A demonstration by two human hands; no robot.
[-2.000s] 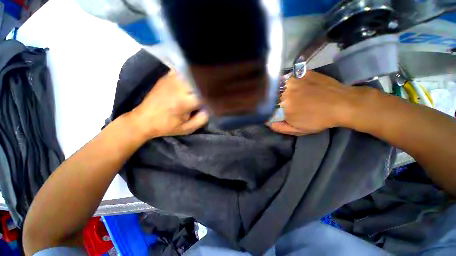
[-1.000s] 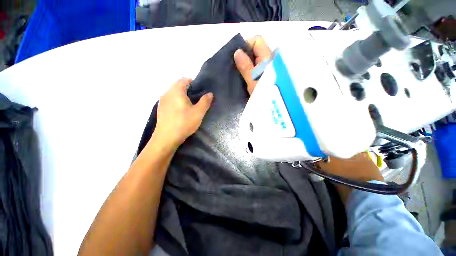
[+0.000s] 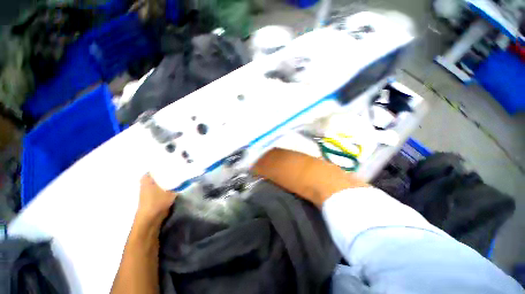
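The dark grey garment piece (image 3: 224, 241) lies bunched at the near side of the white sewing machine head (image 3: 230, 115) and hangs towards the wearer. My left hand (image 3: 154, 194) is at the garment's left edge, beside the machine's left end; its fingers are blurred and partly hidden by the machine. My right forearm reaches in from the right under the machine arm, and my right hand (image 3: 269, 163) is mostly hidden behind the machine. The needle area is hidden.
Shears with green and yellow handles (image 3: 342, 152) lie right of the machine. Folded dark pieces (image 3: 31, 267) lie at the lower left. A blue crate (image 3: 69, 143) stands beyond the table at left, with dark cloth (image 3: 193, 69) behind the machine. More dark cloth (image 3: 460, 201) is at right.
The view has swung to the right, so the machine's length, the shears and the floor show. My left hand is now at the machine's left end; my right hand has gone behind the machine.
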